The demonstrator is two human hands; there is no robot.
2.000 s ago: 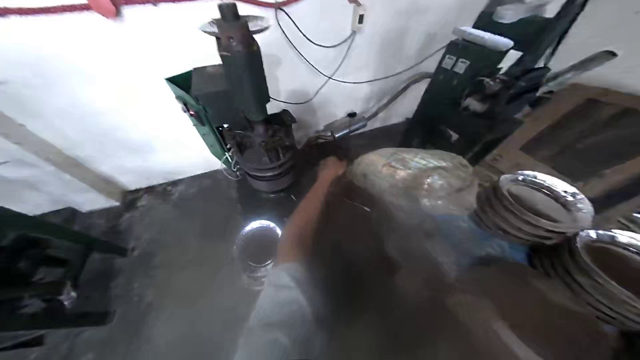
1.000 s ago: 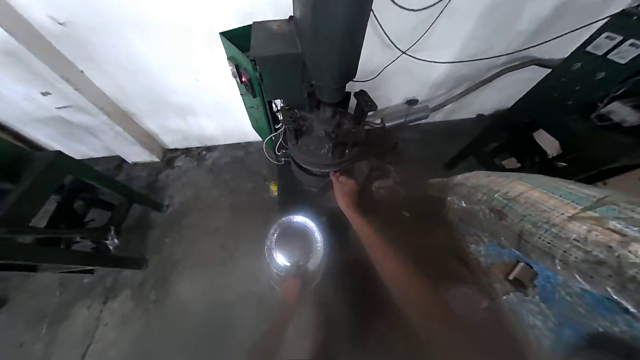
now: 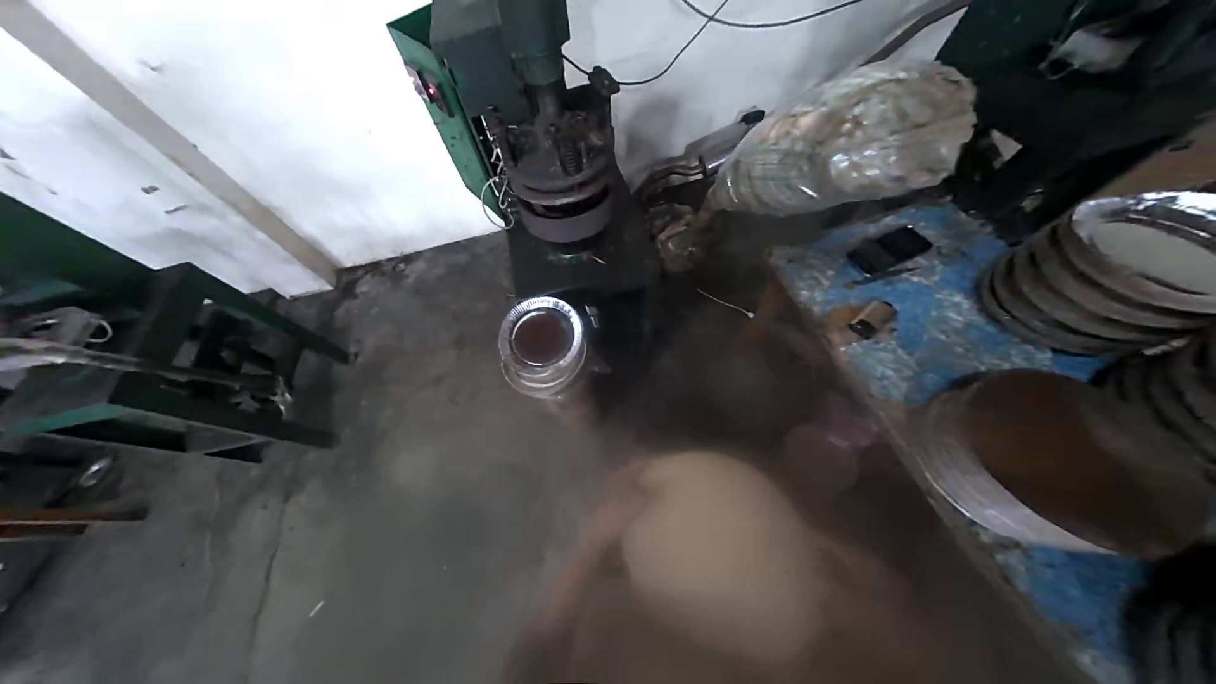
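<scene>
A blurred tan round disc (image 3: 722, 551) fills the lower middle of the view. My left hand (image 3: 627, 489) is at its upper left edge and appears to grip it, the fingers smeared by motion. My right hand (image 3: 841, 551) is a faint blur on the disc's right side; its fingers cannot be made out. Beyond them, a shiny round metal plate (image 3: 541, 337) with a fluted rim and a brown centre rests on a small stack in front of the press. The dark press (image 3: 565, 176) stands by the wall, with a gap between its round dies.
At the right, a blue-topped table (image 3: 912, 366) bears a stack of rimmed metal plates (image 3: 1130, 275), a stack of brown discs (image 3: 1064, 456), a small block (image 3: 872, 319) and a dark flat object (image 3: 890, 249). A plastic-wrapped bundle (image 3: 845, 138) lies behind. Green metal frames (image 3: 180, 361) stand left.
My hand has come away from the press, and the tan disc has appeared low in the view. The plate before the press now shows a brown centre. The view has shifted.
</scene>
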